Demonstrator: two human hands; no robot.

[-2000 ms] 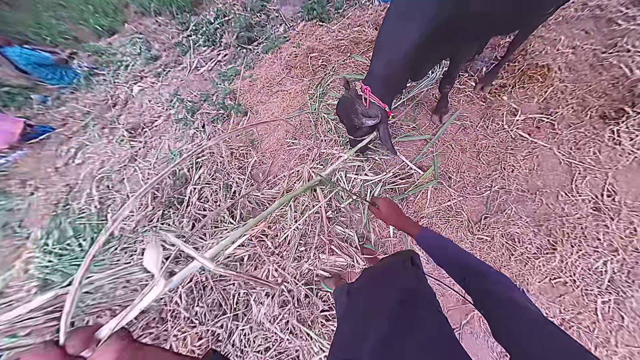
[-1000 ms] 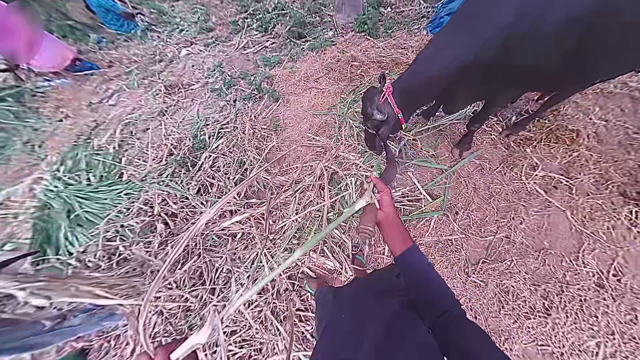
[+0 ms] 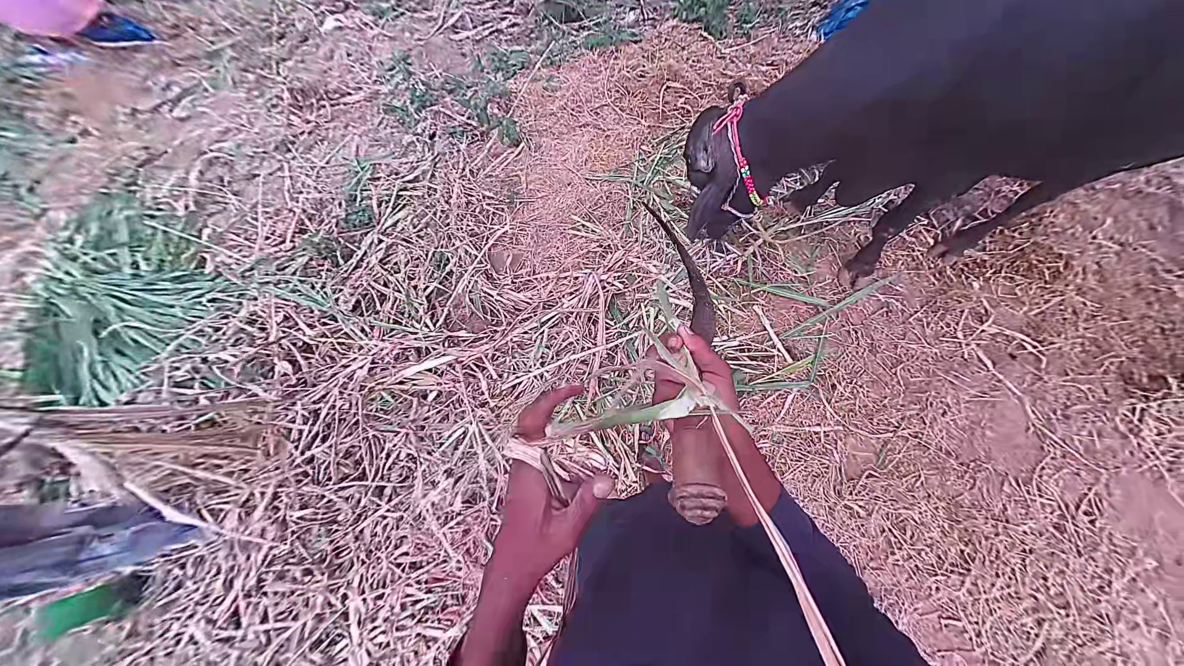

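My right hand (image 3: 698, 375) is closed around a sickle with a wooden handle (image 3: 696, 467); its dark curved blade (image 3: 686, 264) points away from me, toward the animal's head. Leafy ends of a plant stalk (image 3: 638, 413) cross the same hand, and a long dry leaf (image 3: 782, 550) hangs from it across my dark clothing. To its left, my left hand (image 3: 550, 472) is turned up with thumb and fingers apart, and the pale end of the stalk lies against its palm.
A black cow or buffalo (image 3: 962, 92) with a pink cord and beads at its neck lowers its head to green fodder (image 3: 819, 310). Dry stalks (image 3: 370, 462) cover the ground. Cut green grass (image 3: 120, 305) lies left, above dark sheeting (image 3: 83, 546). Blue and pink cloth shows at the upper left.
My left hand has moved from the lower left to close beside my right hand. The long stalk, stretched between the hands before, is now bunched near them. The sickle blade shows more clearly.
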